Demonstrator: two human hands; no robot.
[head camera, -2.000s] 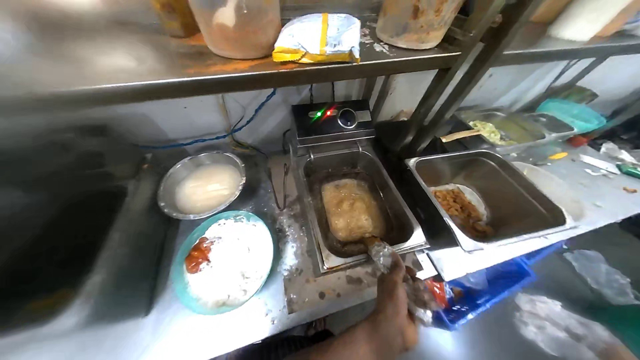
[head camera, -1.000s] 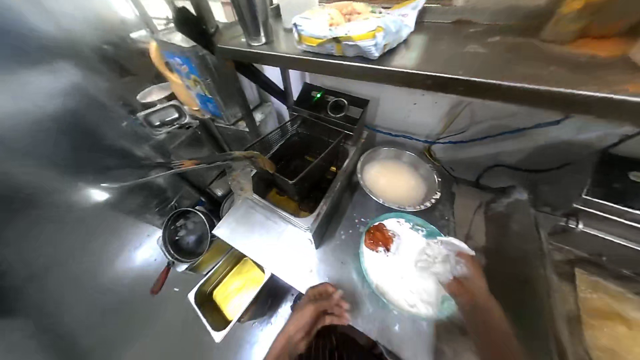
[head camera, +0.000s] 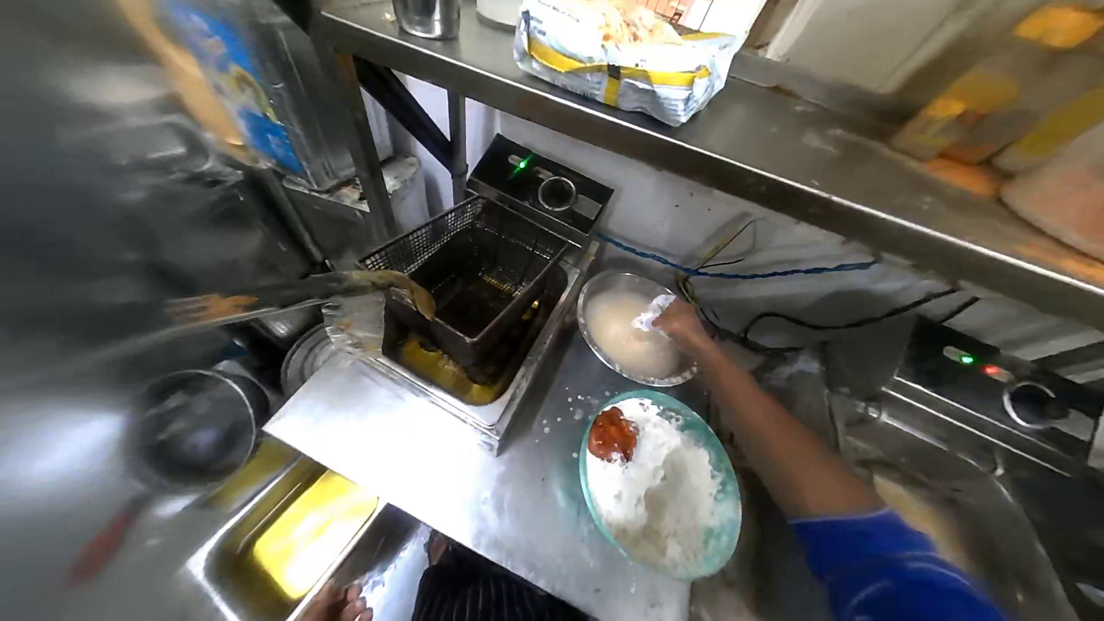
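Note:
My right hand (head camera: 677, 319) reaches over the steel bowl of cloudy liquid (head camera: 625, 341), its fingers closed on a white, flour-coated piece at the liquid's surface. Nearer to me, a green plate (head camera: 724, 526) holds white flour (head camera: 664, 492) with a red saucy lump (head camera: 612, 434) at its upper left. At the bottom edge, my left hand (head camera: 339, 604) is partly cut off beside a steel pan of yellow liquid (head camera: 315, 535); I see nothing held in it. Left of the bowl stands a deep fryer (head camera: 492, 379) with a dark wire basket (head camera: 483, 285).
A steel shelf (head camera: 776, 164) with an opened bag (head camera: 621, 69) runs above the counter. Cables (head camera: 742, 274) lie along the wall. A second fryer (head camera: 992, 405) stands at right. Tongs or a similar utensil (head camera: 345, 289) reach in toward the basket; a pan (head camera: 194, 423) stands at left.
My right hand has moved from the flour plate to the bowl of liquid with a white piece. My left hand is now lower, at the frame's edge. The view has swung left since two seconds ago.

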